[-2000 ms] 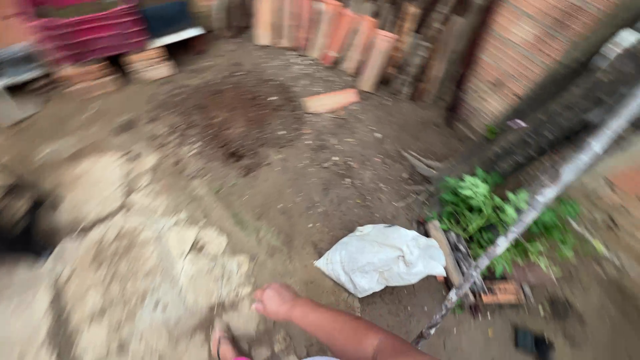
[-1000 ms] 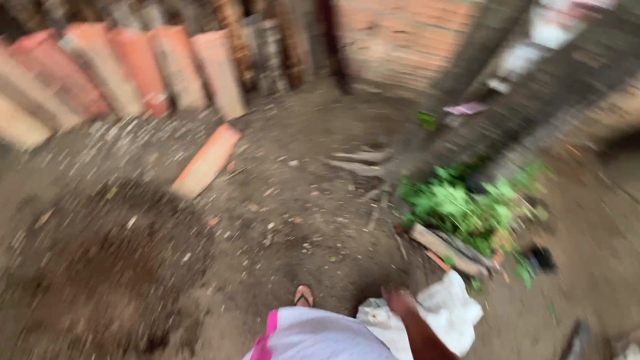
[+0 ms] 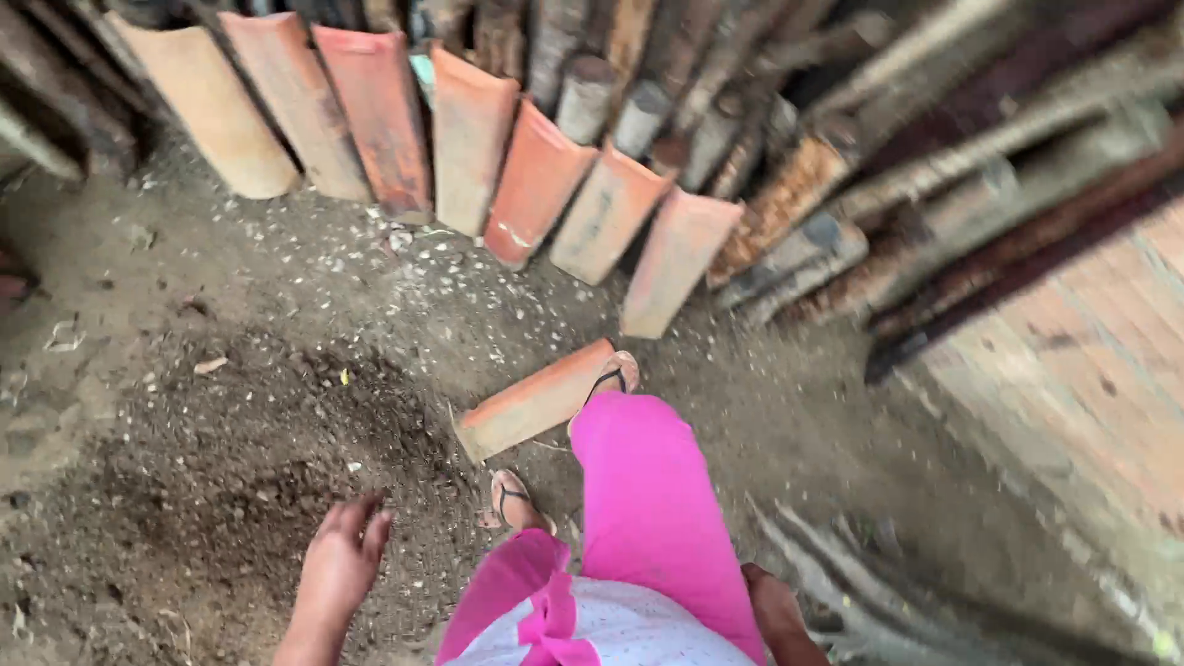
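Observation:
My left hand (image 3: 344,555) hangs over dark loose soil (image 3: 240,499) at the lower left, fingers slightly apart, holding nothing. At the lower right, my right hand (image 3: 775,601) is beside my pink trouser leg (image 3: 638,490); its fingers are partly hidden, and whether it holds anything does not show. A clay roof tile (image 3: 536,398) lies on the ground in front of my feet, one sandalled foot (image 3: 615,372) at its right end. The other sandalled foot (image 3: 511,499) stands just below the tile.
Several clay roof tiles (image 3: 375,120) stand in a curved row across the top, leaning against upright wooden posts (image 3: 583,92). A brick wall (image 3: 1091,351) runs along the right. Tree roots (image 3: 823,555) spread over the ground at the lower right.
The view has swung left toward the tile row. The white sack, seen near my right hand one second ago, is out of view. My left hand has come into view.

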